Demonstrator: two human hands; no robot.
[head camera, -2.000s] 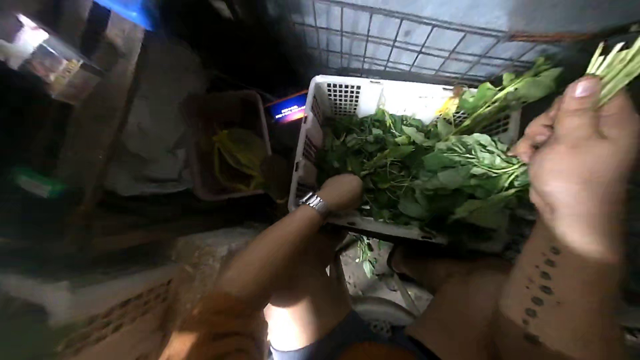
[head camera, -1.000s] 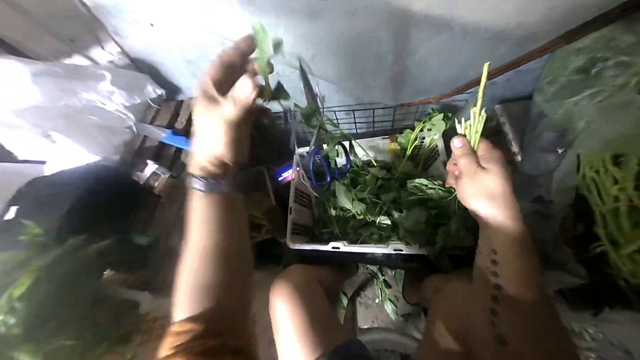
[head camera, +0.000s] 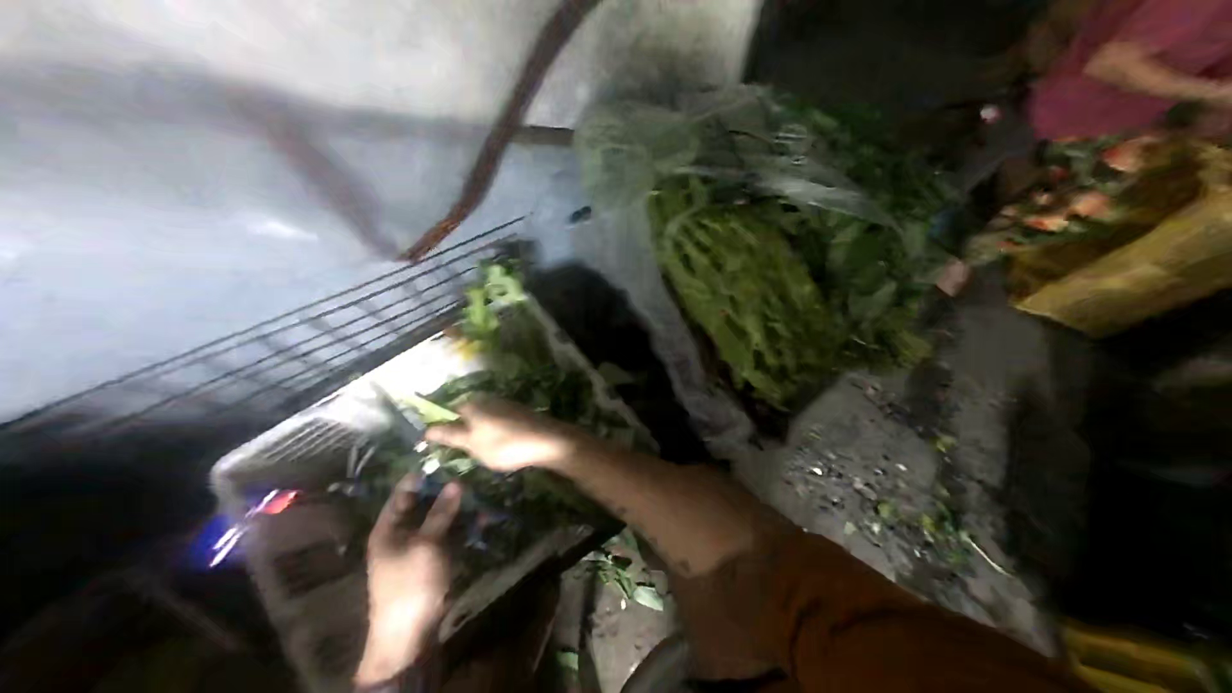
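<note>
Blurred by motion, my right hand (head camera: 500, 435) reaches over the white plastic crate (head camera: 289, 452), its fingers closed on pale green stems (head camera: 430, 409). My left hand (head camera: 412, 553) is just below it, over the near left part of the crate, with thumb and fingers apart and nothing clearly held. Dark leafy greens (head camera: 529, 371) lie in the crate. A grey blade-like shape (head camera: 397, 412) shows beside the stems, and a blurred blue patch (head camera: 486, 525) lies below my right hand; whether they are the blue-handled scissors is unclear.
A wire rack (head camera: 318, 337) stands against the pale wall behind the crate. Right of it is a clear plastic bag of green vegetables (head camera: 751, 279). Leaf scraps litter the floor (head camera: 866, 462). Another person in a pink top (head camera: 1107, 77) is near a yellow sack (head camera: 1145, 260), upper right.
My left hand, raised with a leafy sprig a second ago, is now low over the crate, no sprig visible in it. My right hand has come over the crate with its stems. The view has swung right.
</note>
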